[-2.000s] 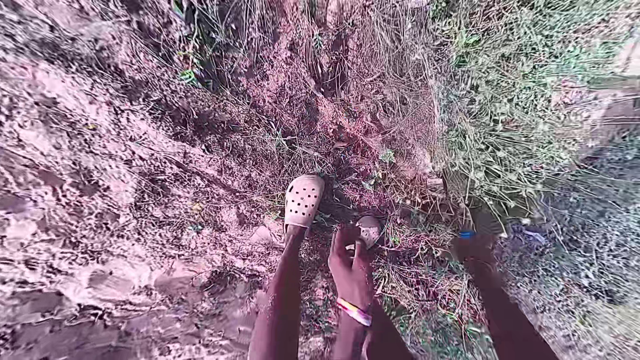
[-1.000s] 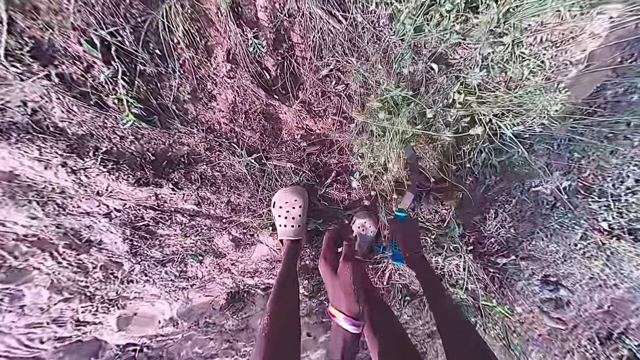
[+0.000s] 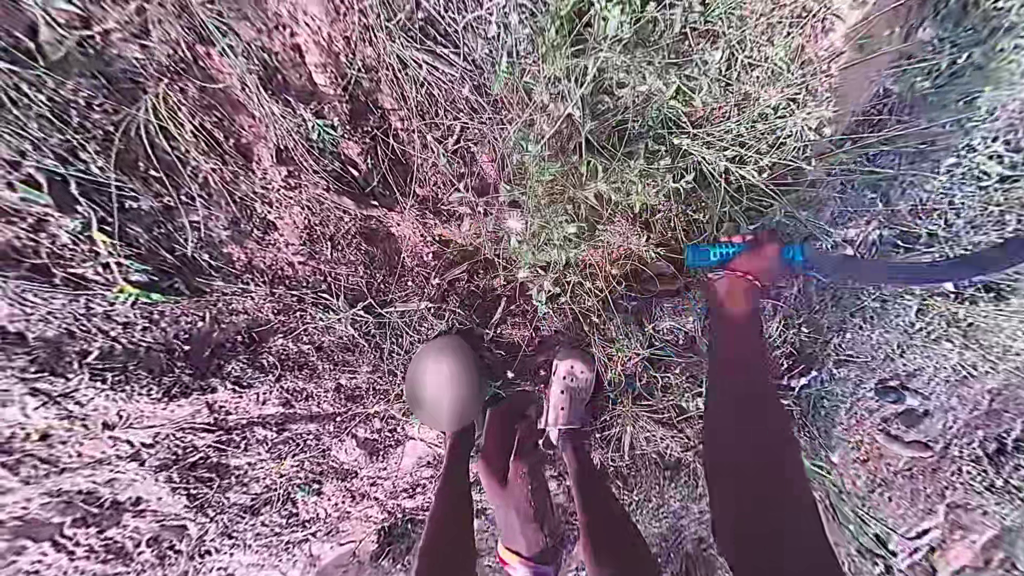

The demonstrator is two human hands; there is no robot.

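Note:
My right hand (image 3: 756, 260) is closed round the blue handle (image 3: 704, 255) of a machete-like tool. Its long dark curved blade (image 3: 920, 270) points to the right, over the ground. Between my two lower legs hangs my left hand (image 3: 516, 456), with a coloured band at the wrist; its fingers point down and seem partly curled, and nothing shows in them. A pale perforated clog (image 3: 571, 392) is on my right foot. The left foot's shoe (image 3: 444, 384) appears as a smooth blurred oval. Dry and green grass (image 3: 592, 216) stands just ahead of the feet.
Tangled dry grass (image 3: 264, 144) covers the upper left. Trodden, pinkish soil (image 3: 160, 448) lies at the lower left. A bare strip (image 3: 868, 72) runs at the upper right, and small dark objects (image 3: 900, 396) lie on the ground at the right.
My right hand has moved from beside the right clog out to the right, and the tool's blade now points right instead of up. My left hand stays between the legs.

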